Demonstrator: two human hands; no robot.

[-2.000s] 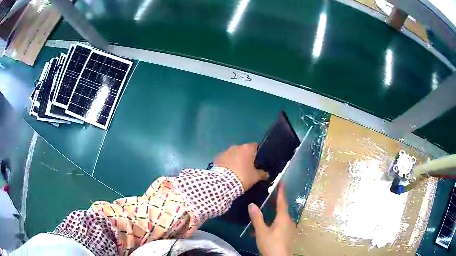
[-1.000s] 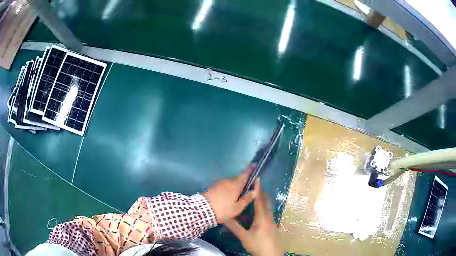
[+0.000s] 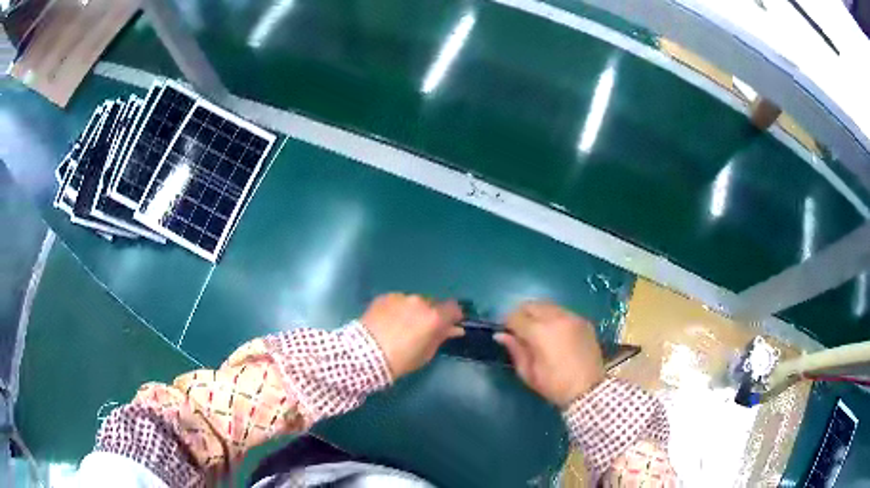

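Note:
A thin dark flat piece (image 3: 477, 345), which looks like the solar panel joined with the black back piece, lies between my hands, seen nearly edge-on. My left hand (image 3: 410, 332) grips its left part with bent fingers. My right hand (image 3: 553, 351) grips its right part, and a corner sticks out beyond that hand toward the cardboard mat. The fingers hide much of the piece. Its white back does not show.
Stacked panels (image 3: 205, 176) lie fanned at the left. The cardboard mat (image 3: 658, 310) is at the right, with the dispensing gun (image 3: 758, 367) and its cream hose (image 3: 830, 360). Another panel (image 3: 832, 448) lies at the far right. A metal rail (image 3: 420, 176) runs behind.
The panel and black piece, apart at first, are now together and turned from upright and slanted to roughly crosswise. My right hand has moved up to the right part. The view has shifted.

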